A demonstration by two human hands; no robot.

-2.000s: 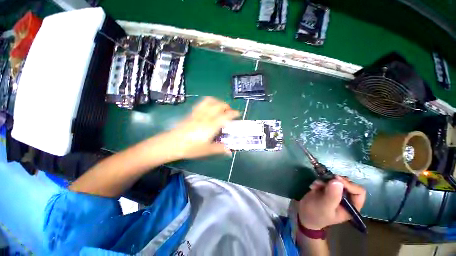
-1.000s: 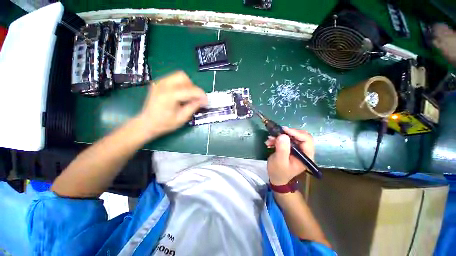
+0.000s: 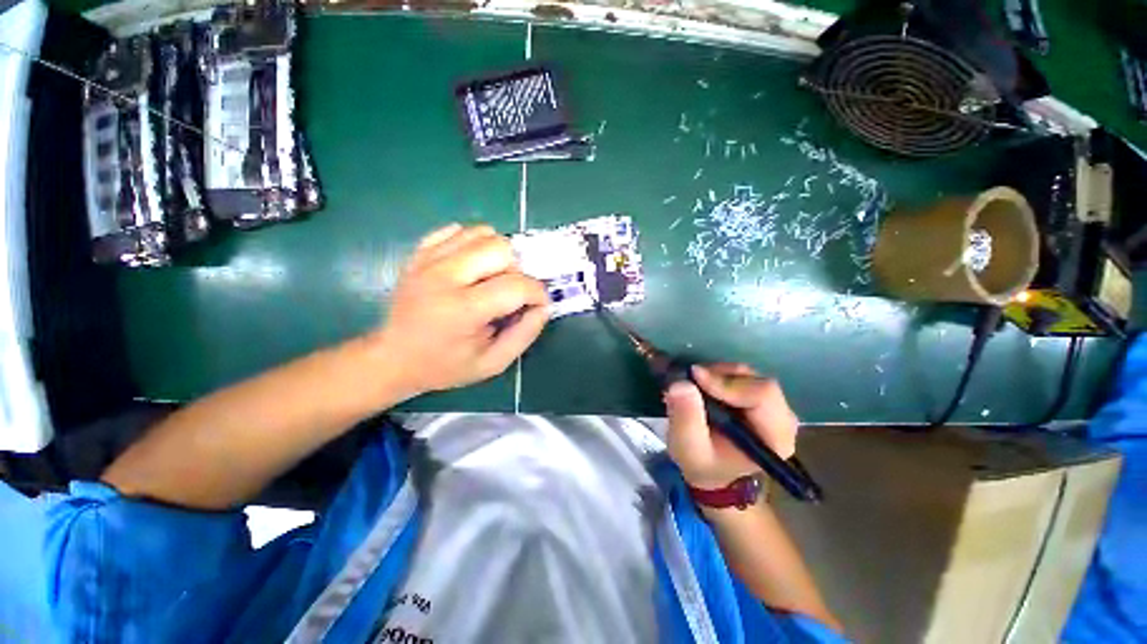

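A white and silver phone board assembly (image 3: 572, 267), dark at its right end, lies flat on the green bench. My left hand (image 3: 463, 306) is over its left end, fingers bent, hiding that end; whether the fingers grip it or something small is hard to tell. My right hand (image 3: 730, 428) holds a soldering iron (image 3: 755, 447) by its black handle. Its thin tip points up and left, at the lower edge of the board near the dark part. Flat black batteries (image 3: 513, 113) with white print lie overlapping above the board.
Stacked board assemblies (image 3: 248, 120) stand at upper left, a thin pale line across them. White slivers (image 3: 742, 227) are scattered right of the board. Beyond are a round-grilled fan (image 3: 903, 94), a cardboard tube (image 3: 925, 248) and a black-and-yellow station (image 3: 1063, 308). A carton (image 3: 1006, 541) sits below right.
My left hand has come down over the board's left end. The iron's tip has moved from the board's right end to its lower edge. The camera view has shifted.
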